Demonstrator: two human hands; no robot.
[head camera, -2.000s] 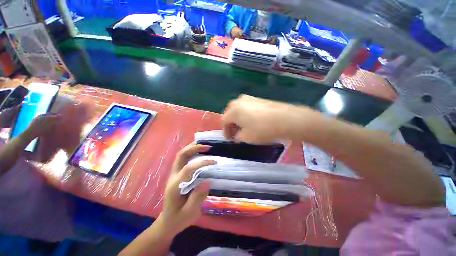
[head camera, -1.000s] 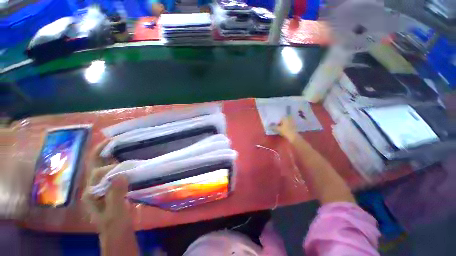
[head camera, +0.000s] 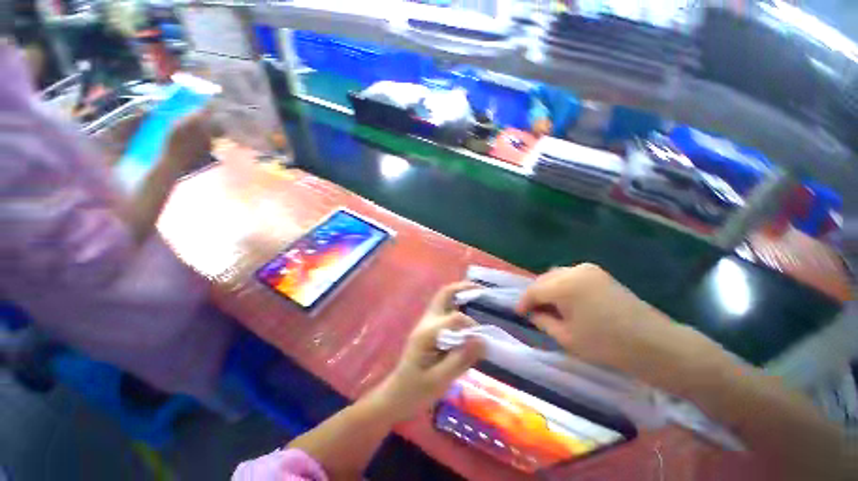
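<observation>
A tablet stack (head camera: 536, 423) with white foam sleeves (head camera: 574, 373) between dark slabs stands in front of me. Its nearest tablet shows an orange-purple screen. My left hand (head camera: 435, 349) grips the left end of the sleeves and stack. My right hand (head camera: 555, 296) is at the top of the stack's back part, fingers bent onto a grey-white sleeve or slab edge; blur hides exactly what it pinches. Another lit tablet (head camera: 326, 256) lies flat on the red bench to the left.
A person in a pink smock (head camera: 85, 235) at the left holds a tablet with a cyan screen (head camera: 162, 131). A dark green strip (head camera: 489, 209) runs behind the bench (head camera: 343, 340). Beyond it are a white-and-dark pile (head camera: 576, 162) and blue bins.
The view has swung left. My right hand has moved from the paper at the right back to the stack. My left hand stays on the stack's left end. The fan and paper are out of view.
</observation>
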